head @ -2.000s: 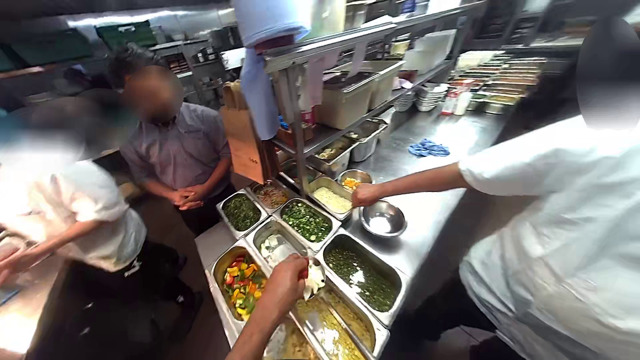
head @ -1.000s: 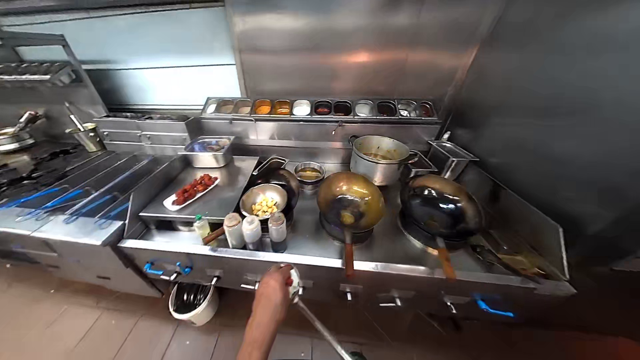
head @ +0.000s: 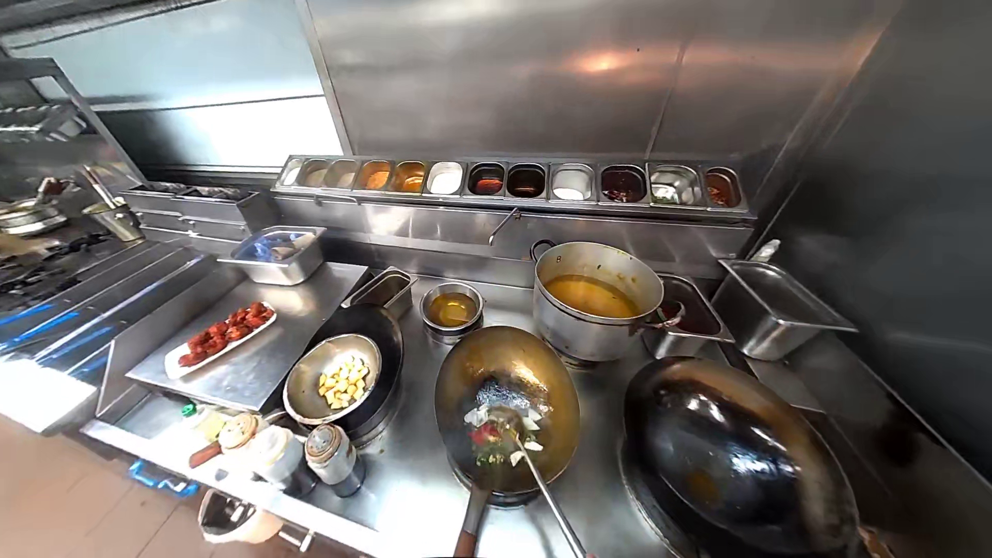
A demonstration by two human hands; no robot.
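Straight ahead a wok (head: 508, 380) sits on its burner, its wooden-ended handle (head: 471, 527) pointing toward me. White pieces, something red and chopped greens (head: 490, 446) lie in it, around the head of a metal ladle (head: 546, 488). The ladle's shaft runs down to the bottom edge of the view, where only a tiny bit of skin shows; which hand that is, and how it grips, cannot be made out. To the left, a metal bowl (head: 297, 391) with yellowish cubes rests in a black wok (head: 394, 353). A darker wok (head: 736, 465) stands to the right.
Squeeze bottles (head: 333, 457) stand front left. Behind are a white plate of red food (head: 174, 364), a bowl of oil (head: 452, 308), a large pot of yellow liquid (head: 597, 341) and a rack of seasoning containers (head: 511, 203). Lidded metal containers (head: 783, 298) stand back right.
The view has moved closer to the woks. The middle wok now holds white, red and green food with the ladle in it. The hand seen a second ago has left the view, except perhaps its edge.
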